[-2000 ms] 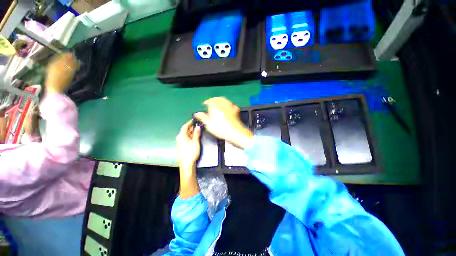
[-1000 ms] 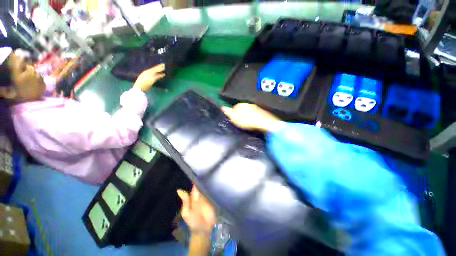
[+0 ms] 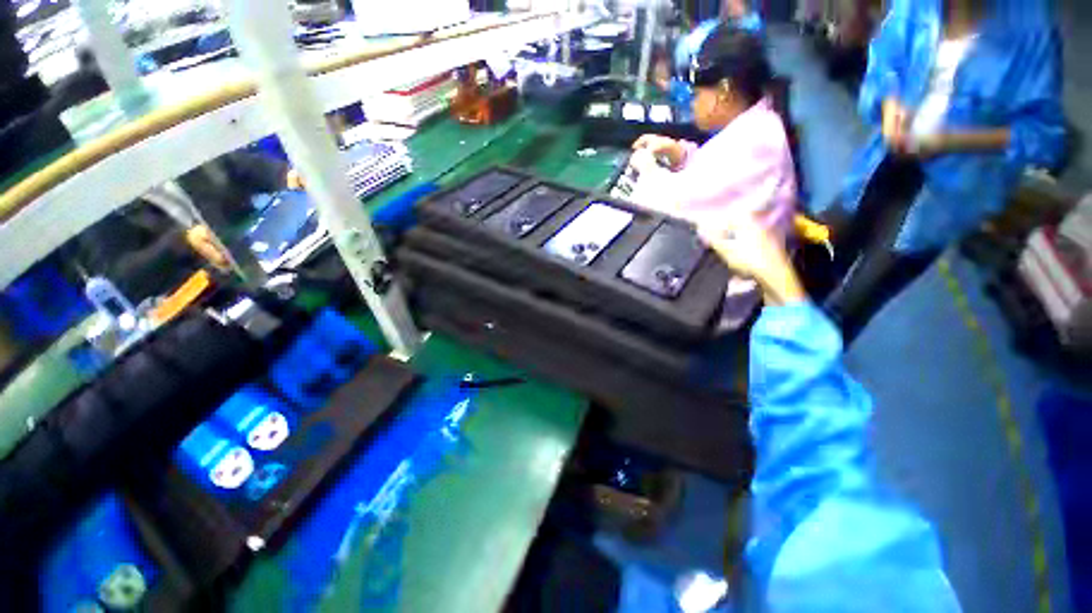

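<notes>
A stack of dark foam trays (image 3: 563, 305) stands right of the green bench. Its top tray holds several phones or back covers in a row, lens ends toward me; one is bright silver (image 3: 590, 232), another dark (image 3: 661, 258). My right hand (image 3: 754, 256) is at the top tray's far right corner, fingers at or over its rim. Blur hides whether it grips the tray. My left hand is not in view; a bit of blue sleeve shows at the bottom edge.
Parts trays with blue die-cut stacks (image 3: 252, 431) lie at left. Blue film (image 3: 377, 479) and a thin black tool (image 3: 491, 383) lie on the green bench (image 3: 527, 419). A metal post (image 3: 323, 180) rises behind. A person in pink (image 3: 754, 156) sits beyond; another in blue (image 3: 970, 120) stands right.
The view has swung right, from the bench to the tray stack. The tray that my hands held up at the bench is no longer seen there. My left hand has left the view.
</notes>
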